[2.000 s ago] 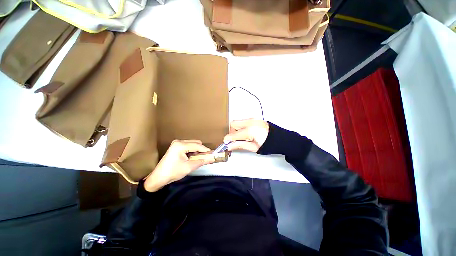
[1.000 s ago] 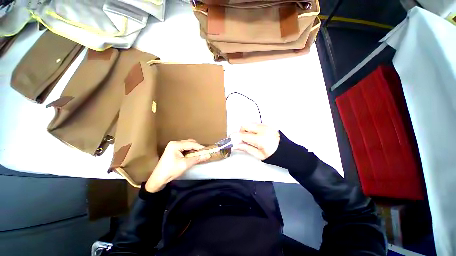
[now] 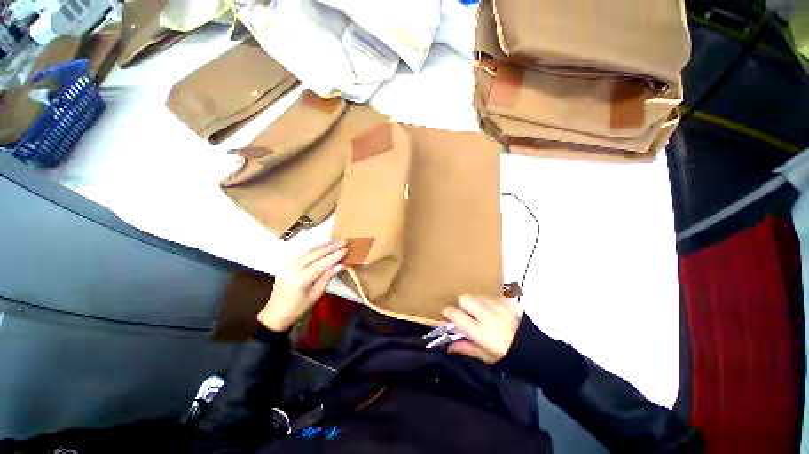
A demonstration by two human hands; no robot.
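Note:
A brown bag [image 3: 452, 222] lies on the white table in front of me, its plain flap spread to the right and its body with reddish-brown corner patches at the left. My left hand [image 3: 304, 282] holds the body's near left corner by the lower patch. My right hand [image 3: 482, 328] holds the thread snips [image 3: 443, 335], blades pointing left and apart, at the bag's near edge. The thin dark snips cord [image 3: 537, 232] loops on the table right of the bag.
Two more brown bags [image 3: 293, 168] [image 3: 232, 91] lie left. A brown bag stack [image 3: 577, 97] stands at the far right. Grey-white bags [image 3: 341, 44] are heaped behind. A blue basket [image 3: 66, 120] is far left. Red material [image 3: 743, 328] is below right.
The view has swung left. My left hand has moved from the flap's near edge to the body's corner. My right hand still holds the snips, now with blades apart.

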